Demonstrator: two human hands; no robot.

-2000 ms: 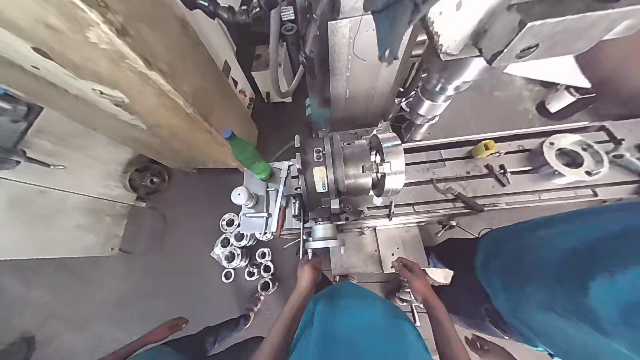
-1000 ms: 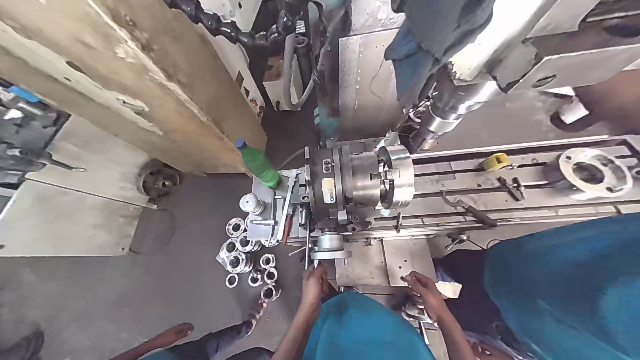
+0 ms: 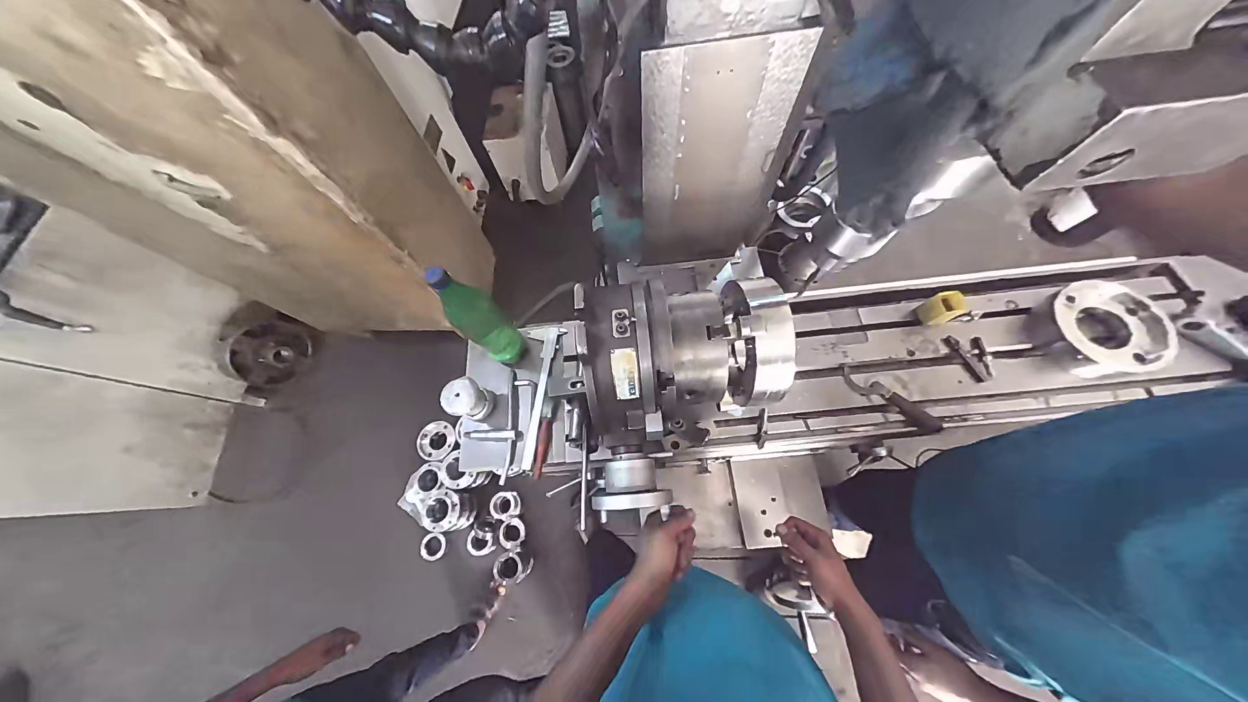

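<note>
My left hand [image 3: 667,546] is curled at the crank handle of a handwheel [image 3: 632,500] on the dividing head [image 3: 619,366]. A metal workpiece ring [image 3: 770,356] sits in the chuck [image 3: 700,349] at its right. My right hand [image 3: 811,556] is partly closed over a flat metal plate [image 3: 777,499] with small holes; whether it holds anything cannot be told. A second handwheel [image 3: 790,593] lies just below that hand. Left of the dividing head, a vernier caliper [image 3: 542,400] and a red-handled tool [image 3: 543,447] rest on the table's end.
A green bottle [image 3: 480,317] and a round metal part [image 3: 466,398] stand at left, above several metal rings [image 3: 441,509]. The machine table [image 3: 858,346] carries a yellow object [image 3: 943,307], a brush-like tool [image 3: 907,408] and a large flange [image 3: 1113,327]. People stand at right and lower left.
My left hand stays by the dividing head's handwheel, its position at the crank slightly changed. My right hand remains near the plate. The view has shifted slightly.
</note>
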